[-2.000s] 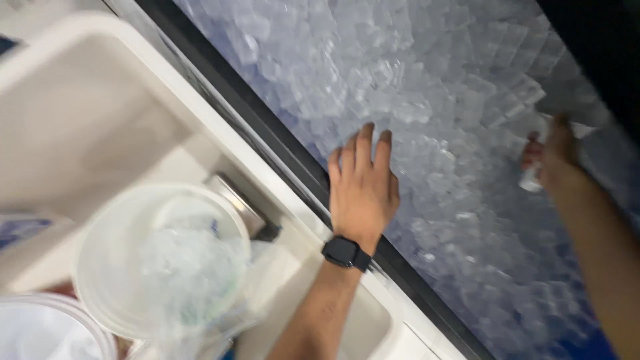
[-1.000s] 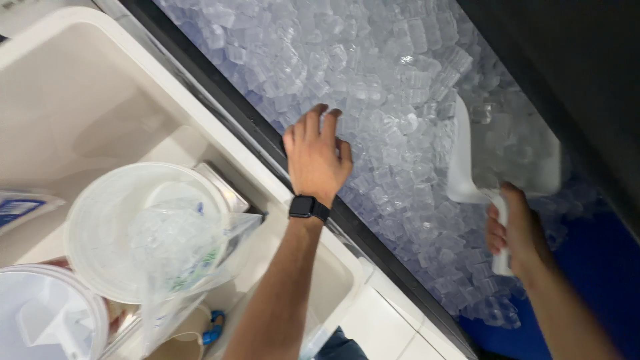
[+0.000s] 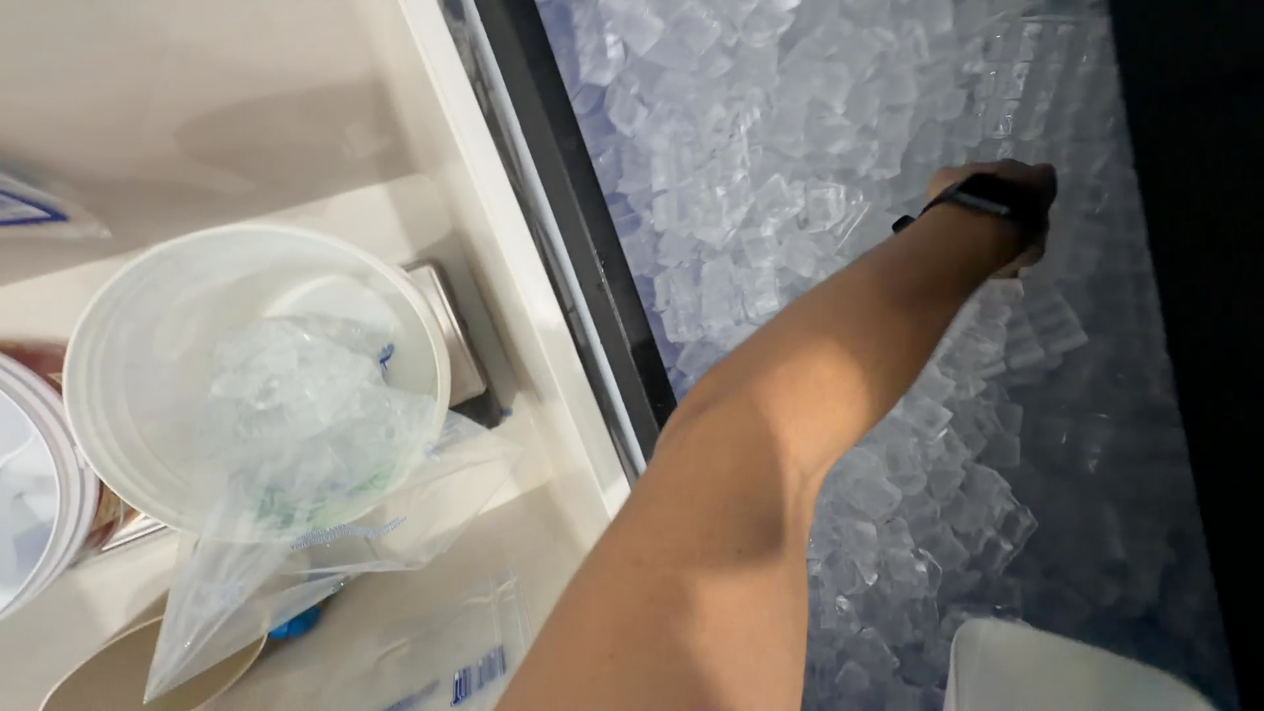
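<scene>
My left hand (image 3: 1022,193), with a black watch on the wrist, reaches across the heaped ice cubes (image 3: 741,148) to the far side of the ice bin. Its fingers are mostly hidden behind the wrist, so what it holds or touches cannot be told. My right hand is out of view. Part of a white plastic object (image 3: 1066,671), seemingly the scoop, shows at the bottom right edge. At left, a clear plastic bag of ice (image 3: 296,395) lies in a round translucent tub (image 3: 109,267), its loose end hanging over the rim.
A black edge (image 3: 592,237) runs between the ice and a large off-white container (image 3: 533,276). In that container, a metal-topped item (image 3: 449,331) sits beside the tub, with another white tub (image 3: 74,494), a tan round container (image 3: 158,667) and a flat clear bag (image 3: 449,642).
My left hand has moved from the black edge to the far side of the ice. My right hand, which held the white scoop over the ice, has left the view.
</scene>
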